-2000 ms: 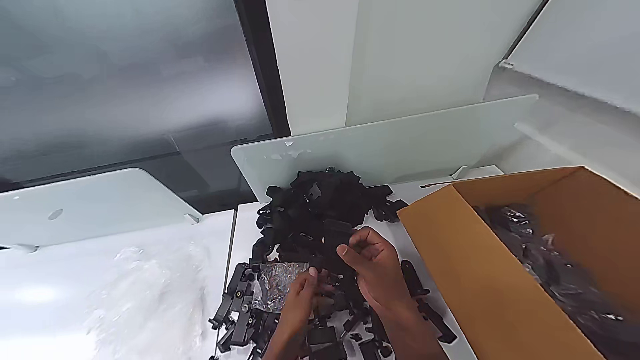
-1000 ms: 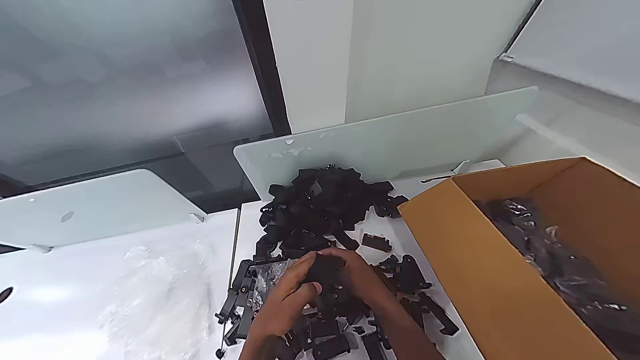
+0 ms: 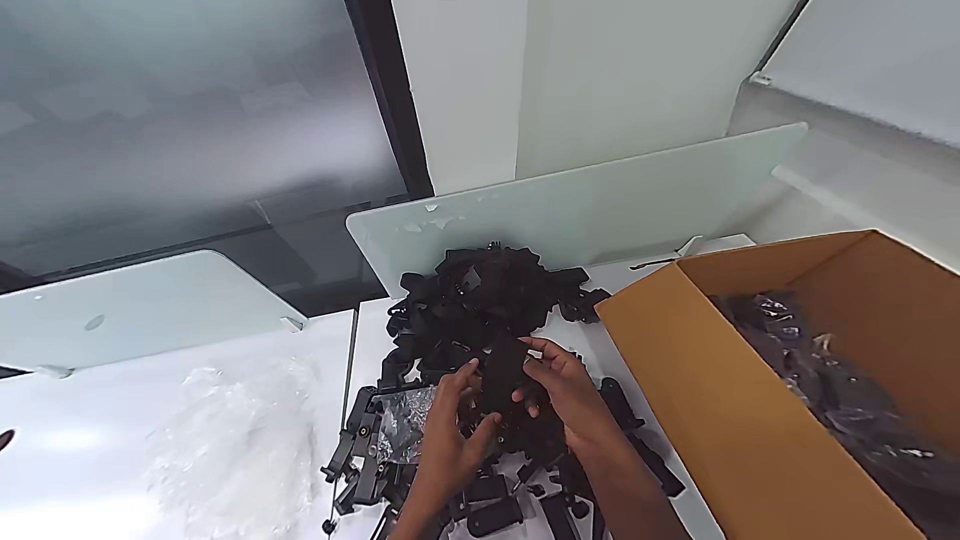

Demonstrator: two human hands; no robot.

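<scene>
A flat black part [image 3: 504, 375] is held up between both my hands, over the white table. My left hand [image 3: 459, 431] has its fingertips at the part's left and lower edge. My right hand [image 3: 566, 386] grips its right edge between thumb and fingers. Behind them rises a heap of black pieces [image 3: 487, 289]. Below and around the hands lie loose black plastic parts [image 3: 495, 516], some under my wrists. Left of my left hand is a clear plastic bag of small pieces [image 3: 403, 426].
An open cardboard box [image 3: 675, 375] with black plastic-wrapped items [image 3: 832, 382] stands at the right. Crumpled clear plastic film [image 3: 232, 450] lies on the table at the left. Frosted screen panels [image 3: 585, 202] stand along the back edge. A dark object shows at the far left edge.
One second ago my hands were close together around a black item; now they are farther apart with a flat black part between them. The clear bag is more exposed.
</scene>
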